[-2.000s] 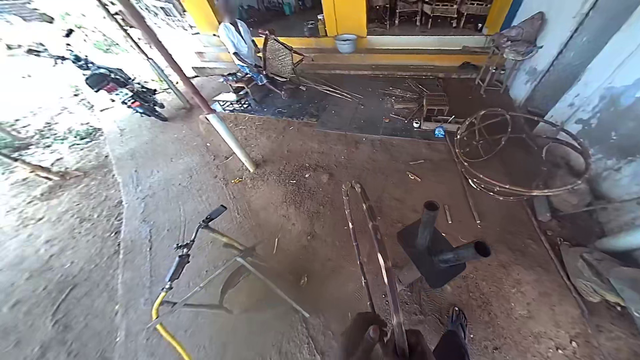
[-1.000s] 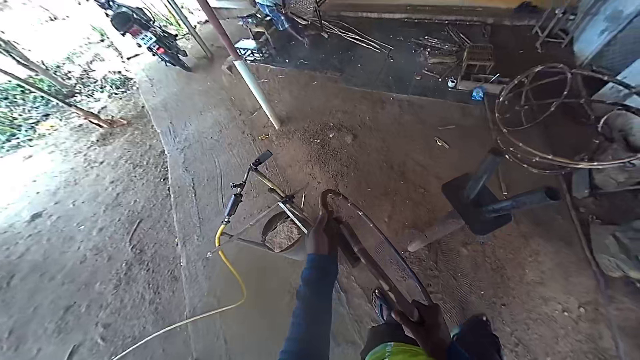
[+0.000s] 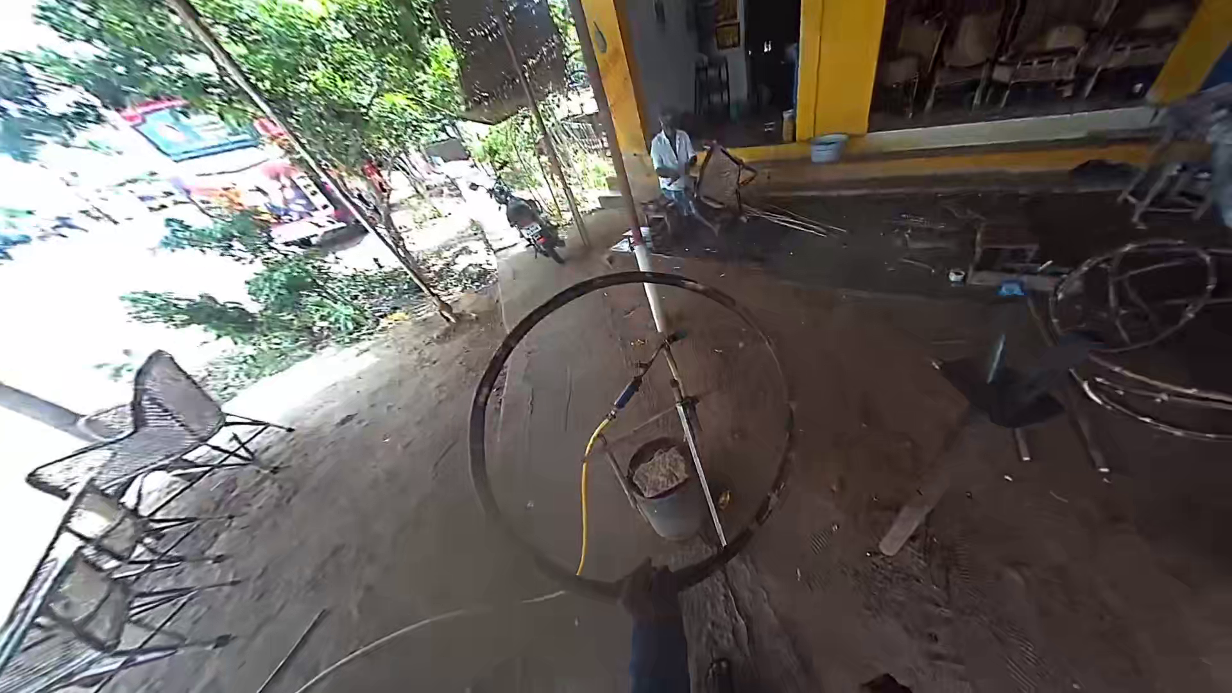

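Observation:
My left hand [image 3: 650, 589] grips the lower rim of a large dark round hoop [image 3: 478, 423], seemingly of bent cane, held up in front of me. Through the hoop show a blowtorch-like burner [image 3: 628, 393] with a yellow hose [image 3: 584, 491], a metal stand [image 3: 616, 472] and a grey bucket [image 3: 674, 515] holding pale loose material. A white-and-brown pole [image 3: 653, 306] stands beyond the hoop. My right hand is not in view; a dark shape at the bottom edge is too cut off to tell.
Woven chairs [image 3: 164, 433] stand at the left. At right are a black metal fixture [image 3: 1011, 390], a flat wooden piece [image 3: 905, 527] and round cane frames [image 3: 1136, 289]. A seated person [image 3: 672, 159] handles a woven frame near the yellow-pillared building. A motorcycle [image 3: 534, 229] is parked behind.
The hoop, gripped by both hands one second ago, is now raised and facing me, with only my left hand seen on it. My right hand has left the view. The view has tilted up and left.

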